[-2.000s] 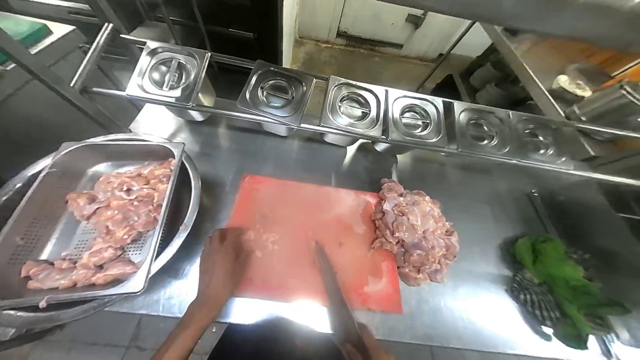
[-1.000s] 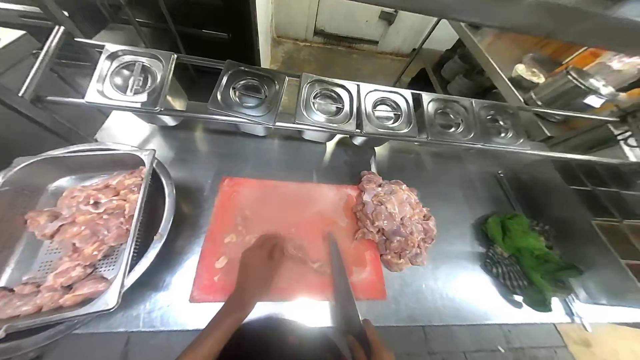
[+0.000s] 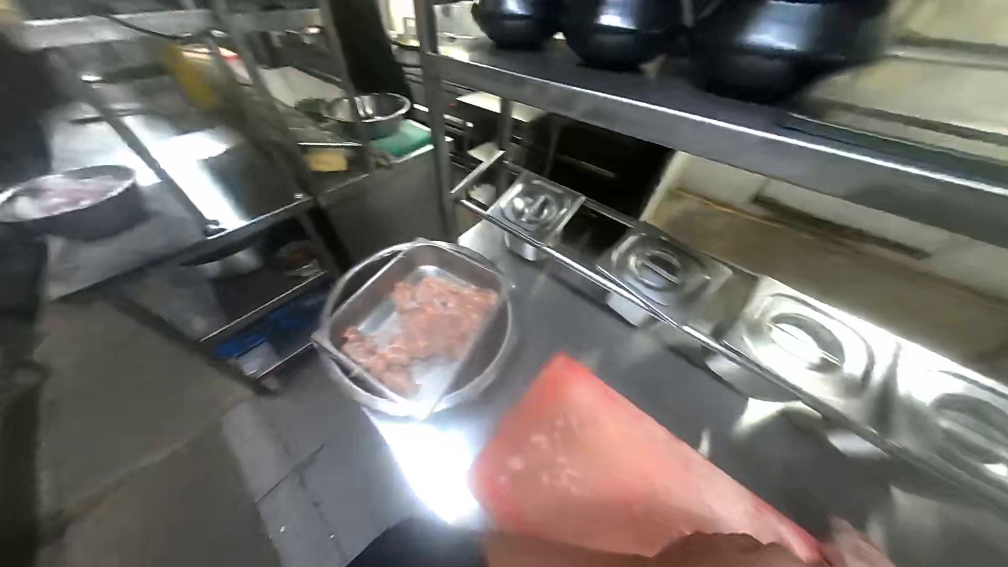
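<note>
A red cutting board [image 3: 622, 465] lies on the steel table, with small pale scraps of meat on its left part. At the bottom edge, over the board's near side, shows a blurred part of my left hand [image 3: 728, 549]; its fingers and anything in them cannot be made out. My right hand and the knife are outside the view. The edge of the raw meat pile [image 3: 858, 545] shows at the board's right corner. Left of the board, a perforated steel pan [image 3: 465, 264] holds raw meat pieces [image 3: 433, 319] and rests in a round metal basin [image 3: 504, 346].
Lidded steel containers [image 3: 654, 268] stand in a rail [image 3: 583, 268] along the table's back. Dark round vessels [image 3: 622, 31] sit on a shelf [image 3: 709, 122] above. At left are another steel table [image 3: 118, 260], a basin of pale food [image 3: 71, 197] and a person's dark clothing [image 3: 24, 118].
The view has swung far to the left. The knife and my right hand, seen at the board earlier, have left the view. My left hand now shows only at the bottom edge.
</note>
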